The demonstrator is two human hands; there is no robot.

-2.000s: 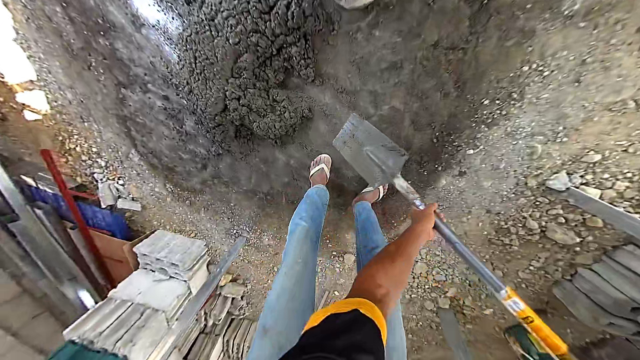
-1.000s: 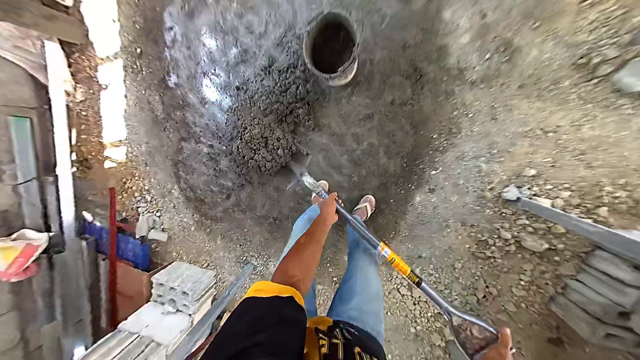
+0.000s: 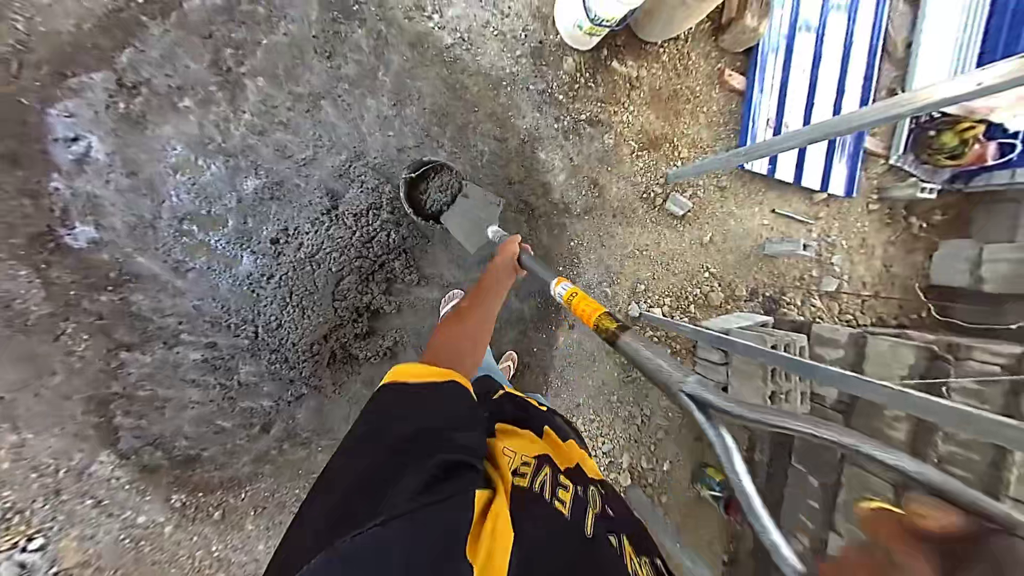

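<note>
In the head view, my left hand (image 3: 512, 258) grips the lower metal shaft of a shovel (image 3: 584, 304), just behind the blade. The flat blade slants at the right rim of a dark bucket (image 3: 408, 192), which holds grey wet mortar. My right hand (image 3: 920, 536), blurred at the lower right, is closed on the forked handle end. Left of the bucket a heap of wet mortar (image 3: 336, 272) lies spread on the ground. A yellow-orange sticker is wrapped around the shaft.
Concrete hollow blocks (image 3: 788, 368) are stacked at the right, with a metal bar (image 3: 832, 376) across them. A white bucket (image 3: 580, 24) stands at the top, near blue-and-white corrugated sheets (image 3: 816, 88). Another metal bar (image 3: 848, 124) slants at the upper right.
The shovel blade has moved from the mortar heap to the bucket's rim. The bucket's inside looked dark one second ago; mortar shows in it now. The view has turned strongly.
</note>
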